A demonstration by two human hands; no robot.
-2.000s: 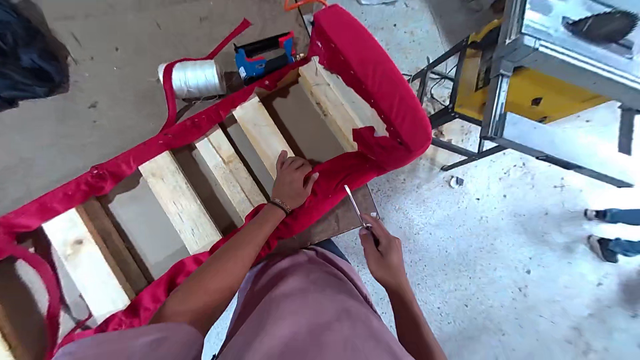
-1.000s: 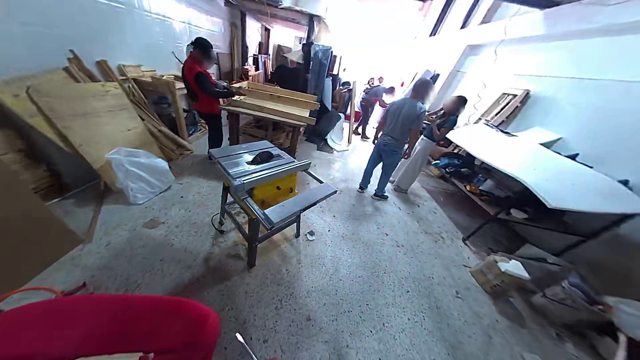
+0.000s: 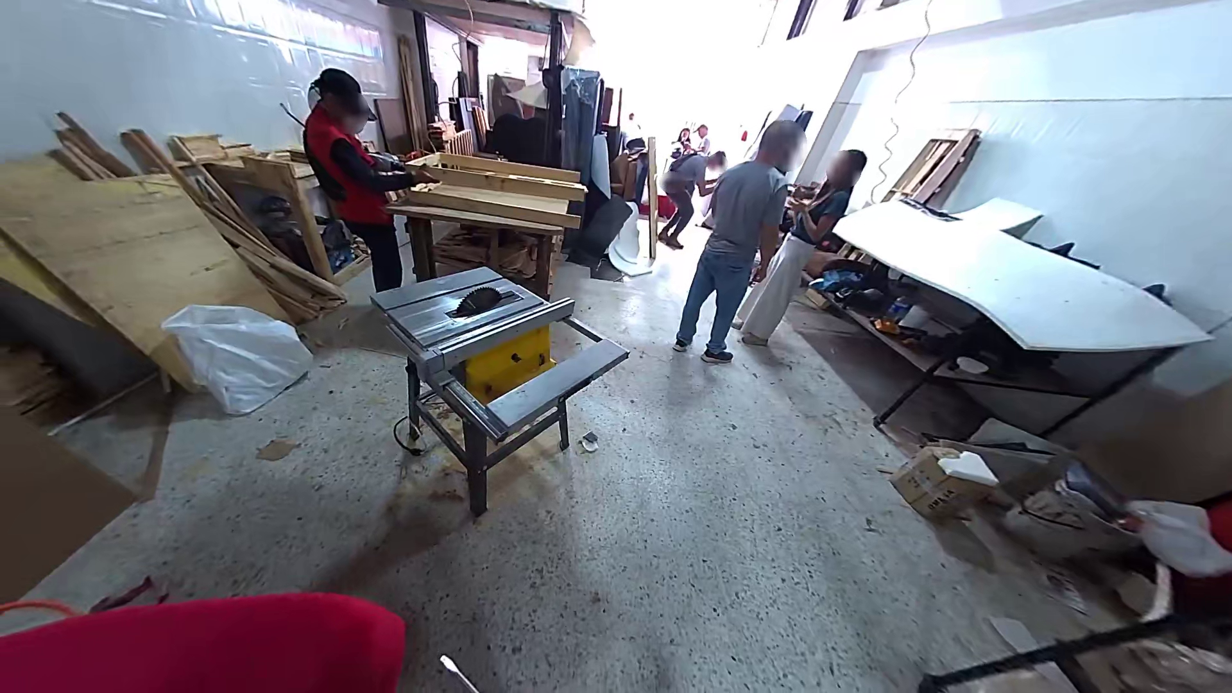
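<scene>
Neither of my hands shows in the head view now; both are below the lower edge. The end of a frame covered in red fabric fills the bottom left corner. Just right of it, the pale tip of a slim tool pokes up from the bottom edge; what holds it is out of sight. Beyond stands a table saw with a grey top, a yellow body and its round blade raised.
A white plastic bag lies by plywood sheets at left. One person works at a wooden table; two people stand further right. At right are a white-topped table and a cardboard box.
The view has swung up from the red-covered frame to the workshop. Two seconds ago my left hand lay on the red fabric and my right hand held the slim tool; both have left the view.
</scene>
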